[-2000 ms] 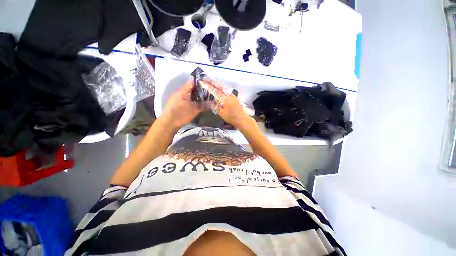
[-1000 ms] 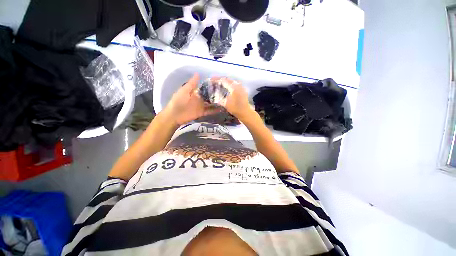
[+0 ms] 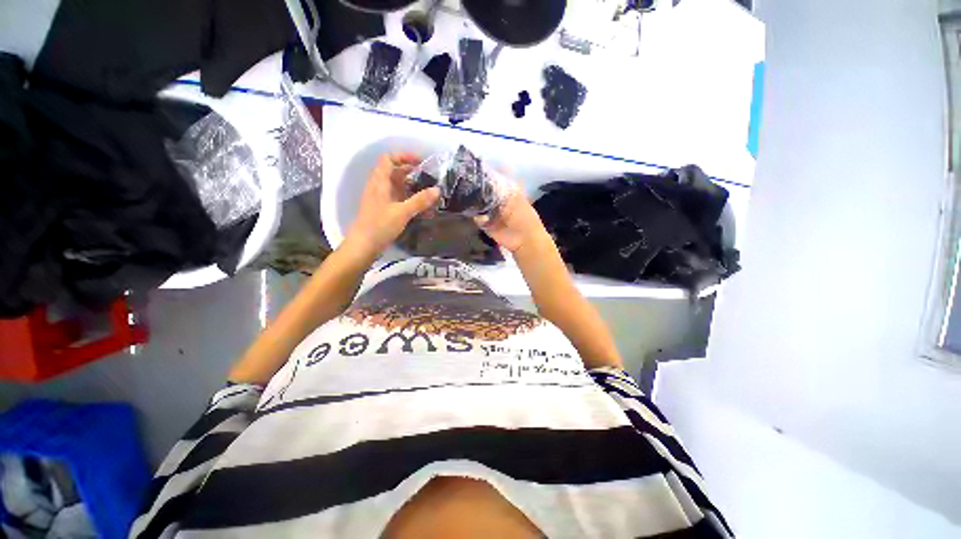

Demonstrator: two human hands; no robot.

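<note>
A crinkled clear polybag with dark contents [image 3: 459, 181] is held between my two hands, above the white tray before my body. My left hand [image 3: 390, 206] grips its left side, with the thumb on its front. My right hand [image 3: 512, 217] holds its right end. A dull grey-brown cloth piece [image 3: 447, 240] lies in the tray below my hands. The underside of the bag and some fingertips are hidden.
Black cut fabric parts [image 3: 643, 226] lie heaped at the tray's right. More bagged dark pieces [image 3: 464, 82] lie beyond the blue line. Black garments [image 3: 84, 190] and a larger clear polybag [image 3: 219, 168] are at left. A red crate [image 3: 63, 342] and blue crate [image 3: 100, 447] stand lower left.
My hands have opened out from around the bag and now hold it by its two sides. The bag shows more fully, with its dark contents inside.
</note>
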